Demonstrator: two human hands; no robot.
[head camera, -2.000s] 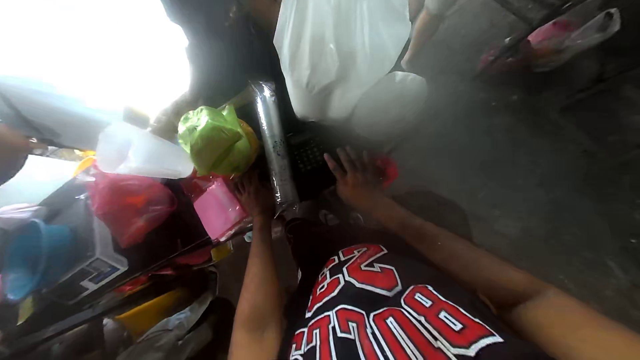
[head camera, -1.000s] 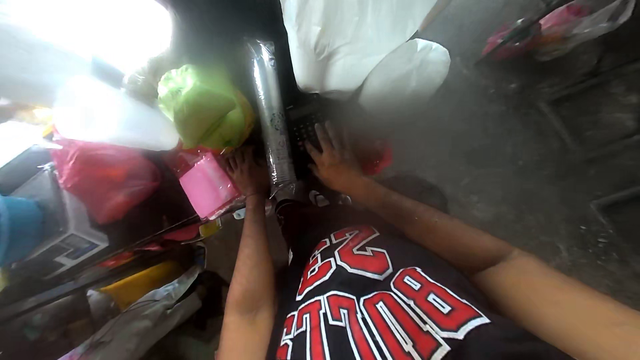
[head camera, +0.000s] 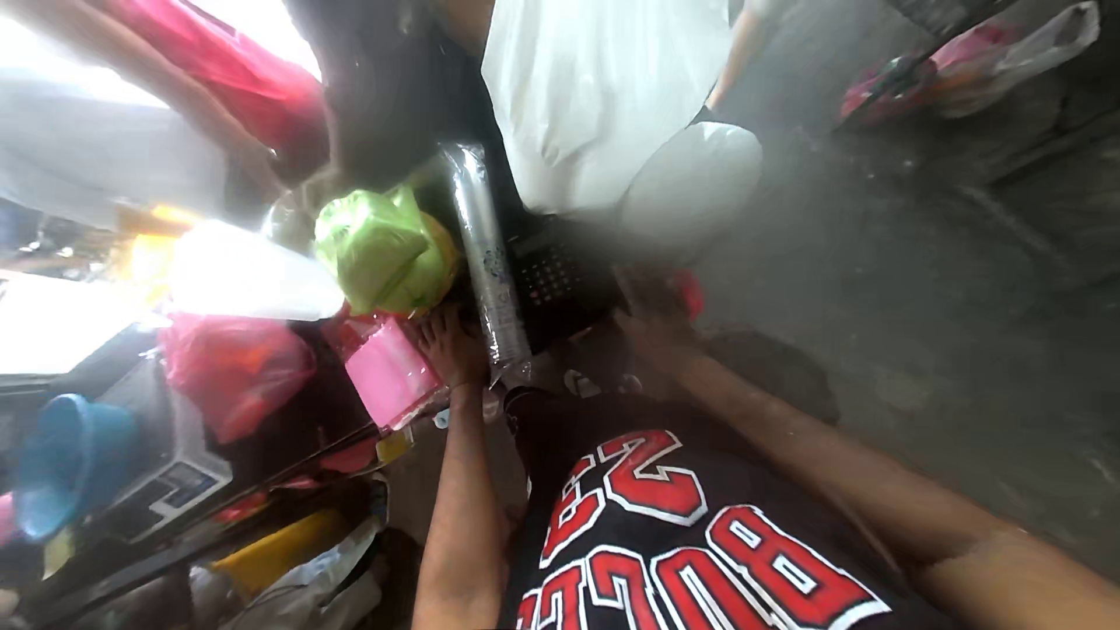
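Note:
My left hand (head camera: 454, 349) rests with spread fingers between a pink packet (head camera: 391, 374) and a long clear plastic sleeve of stacked items (head camera: 489, 262). A green plastic bag (head camera: 382, 245) lies just above that hand. My right hand (head camera: 654, 319), dim and blurred, is at the right edge of a dark calculator (head camera: 549, 275) with rows of keys, which lies right of the sleeve. A red object (head camera: 689, 294) shows beside the right hand. Whether the right hand touches the calculator or the red object is unclear.
A white plastic bag (head camera: 604, 96) and a round white object (head camera: 694, 179) are beyond the calculator. Left are a red plastic bag (head camera: 241, 372), a white container (head camera: 249, 276), a scale-like grey device (head camera: 179, 455) and a blue basin (head camera: 79, 464). Another person's arm (head camera: 157, 79) reaches in at upper left.
A person's arm and a red item have come into view at the upper left. My right hand has shifted right, away from the calculator's keys. My left hand remains beside the pink packet.

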